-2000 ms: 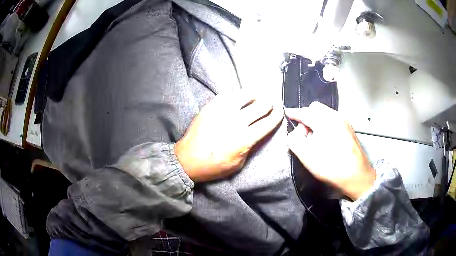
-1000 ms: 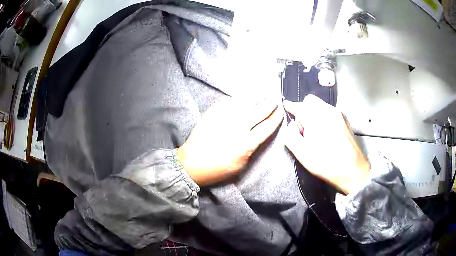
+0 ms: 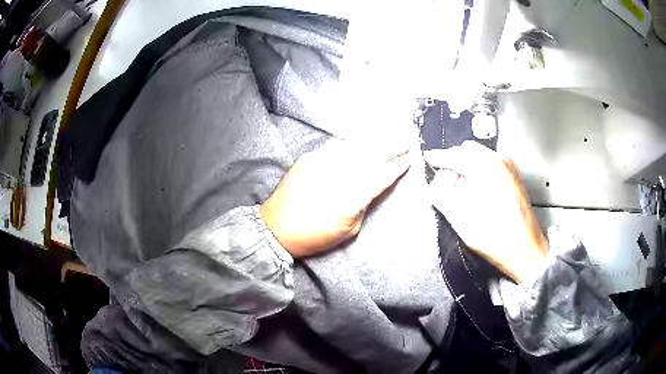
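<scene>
A large grey garment (image 3: 182, 131) with a dark outer side spreads over the table and down towards the lap. My left hand (image 3: 328, 197) lies on it, fingertips near its right edge. My right hand (image 3: 482, 204) pinches the edge beside the left fingertips. A dark band (image 3: 445, 124) with a pale stitch line lies just beyond my right hand, under the machine's small metal parts (image 3: 483, 120). A dark strip with pale thread lines (image 3: 464, 285) hangs below my right hand. Glare hides the needle and the left fingertips.
The white machine head, with a round metal dial (image 3: 531, 55), stands at the upper right. A dark phone-like object (image 3: 44, 146) and orange-handled snips (image 3: 18, 207) lie at the left, beyond the wood-coloured table edge (image 3: 79, 88).
Both hands stay at the garment edge, with slight finger shifts. Less of the dark band shows beyond my right hand, and more thread-lined strip shows below it. The view has shifted slightly.
</scene>
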